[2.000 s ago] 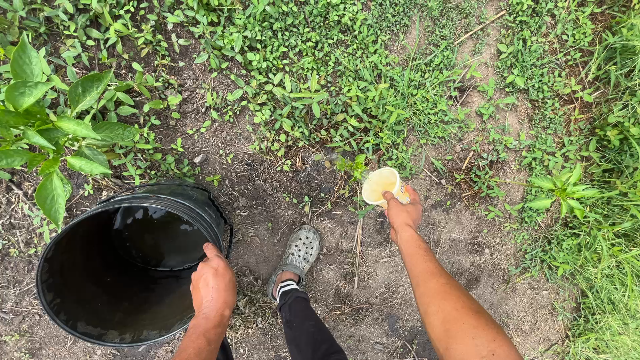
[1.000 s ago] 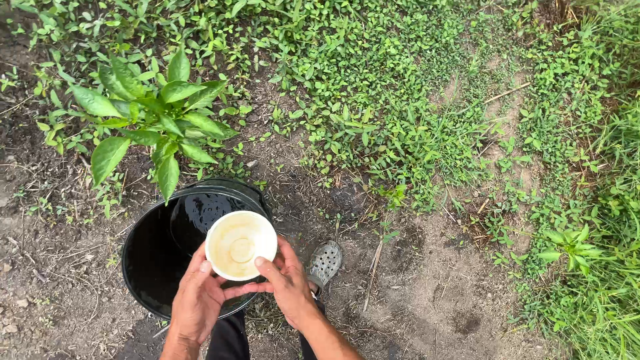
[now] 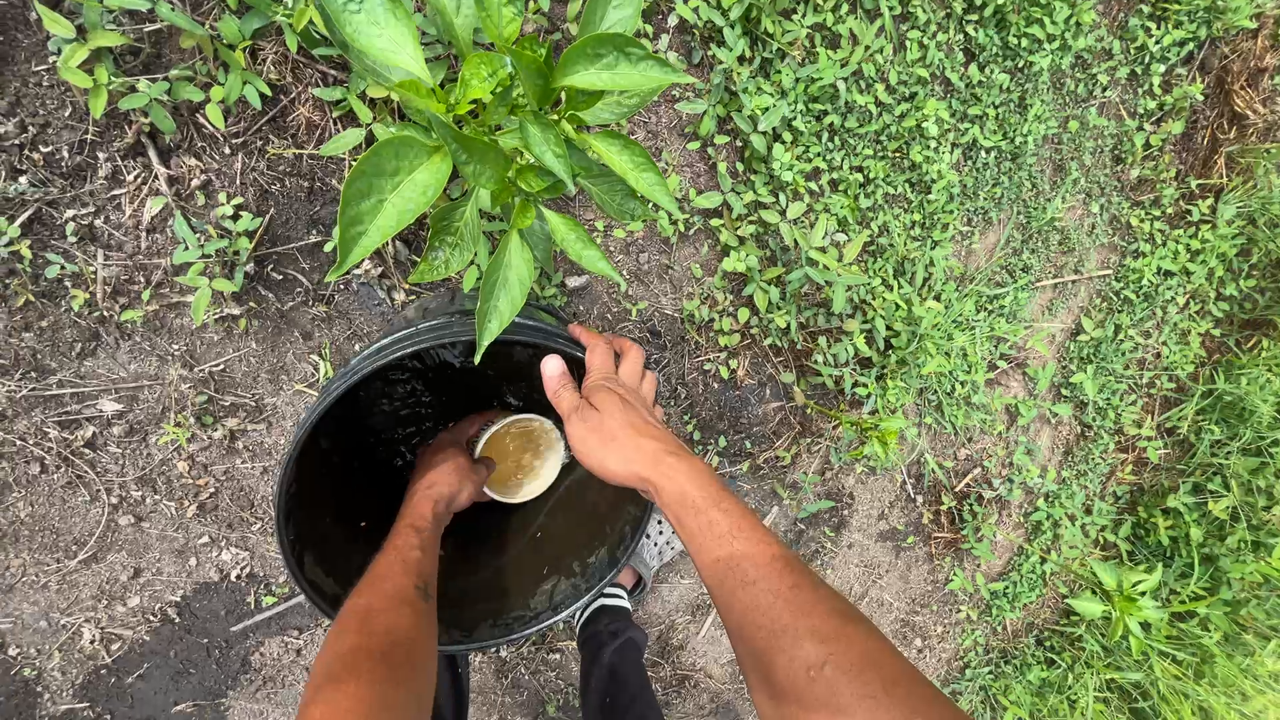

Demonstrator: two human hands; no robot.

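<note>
A round black plastic bucket with dark water in it stands tilted below a leafy green pepper-like plant. Inside it, my left hand grips a small white cup by its left side; murky, brownish liquid shows in the cup. My right hand lies over the bucket's upper right rim, its fingers bent over the edge and the thumb pointing up on the inner side. Part of the left palm and fingers is hidden behind the cup.
A grey clog and a black trouser leg show beside the bucket's lower right. Low weeds cover the upper right ground, with a small plant farther down. Dark wet soil is at lower left.
The cup was in my right hand, then in both hands above the bucket; now only the left holds it, inside the bucket. My right hand has gone to the rim. The view has shifted.
</note>
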